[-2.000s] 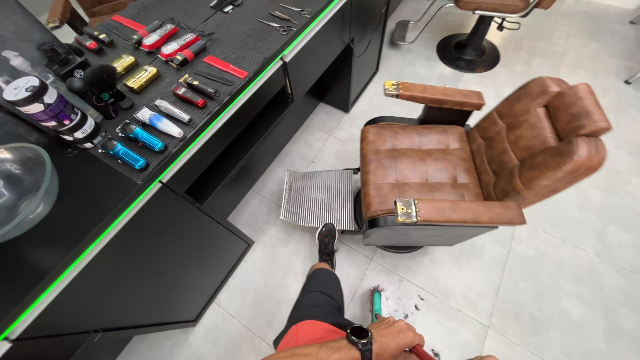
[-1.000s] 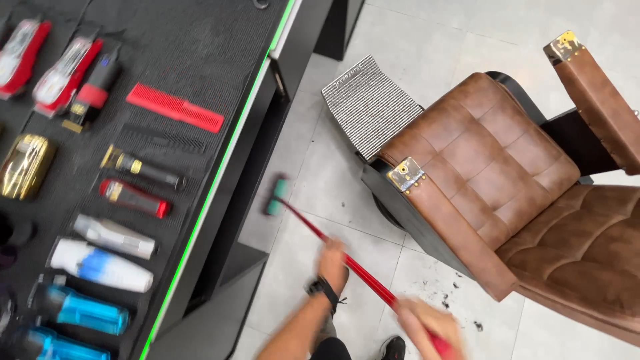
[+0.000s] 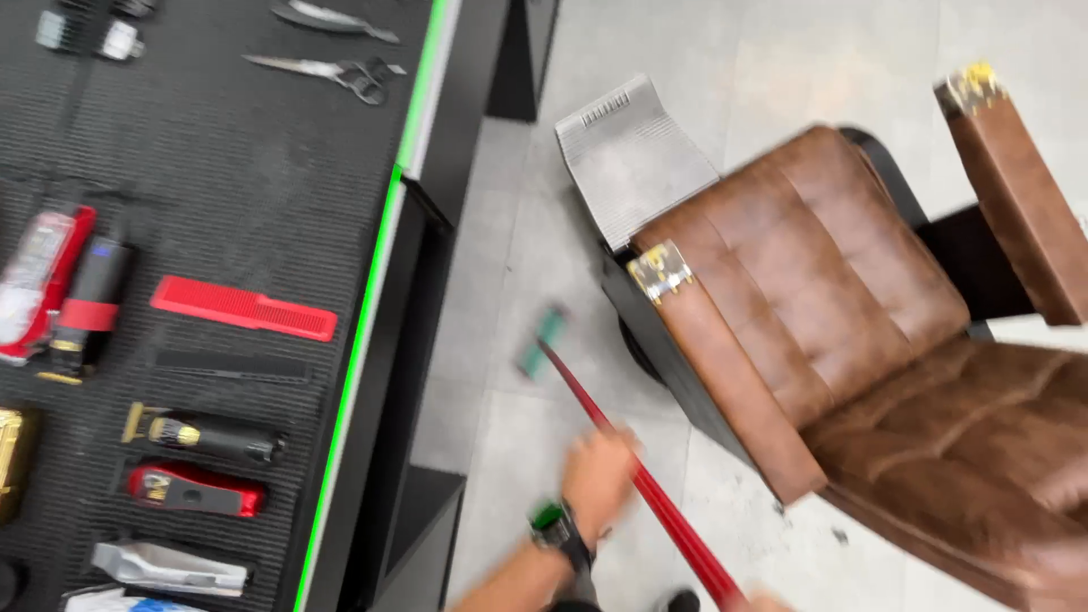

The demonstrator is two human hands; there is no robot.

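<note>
A broom with a red handle [image 3: 676,518] and a small green head [image 3: 542,342] slants across the floor between the counter and the brown leather barber chair [image 3: 799,272]. The blurred head lies on the grey floor left of the chair's base. My left hand [image 3: 599,476], with a watch on the wrist, is closed round the middle of the handle. My right hand [image 3: 765,602] holds the upper end at the bottom edge, mostly cut off by the frame. Dark hair clippings [image 3: 840,536] lie on the tiles below the armrest.
On the left, a black counter [image 3: 255,212] with a green light strip [image 3: 365,319] bears a red comb [image 3: 246,308], a black comb [image 3: 234,365], several clippers [image 3: 195,490] and scissors [image 3: 340,75]. The metal footrest [image 3: 633,161] juts from the chair. My shoe [image 3: 682,601] shows at the bottom edge.
Two seconds ago the green broom head was near my foot, beside the clippings; now it is between the counter and the chair. My left hand is on the handle in both later frames.
</note>
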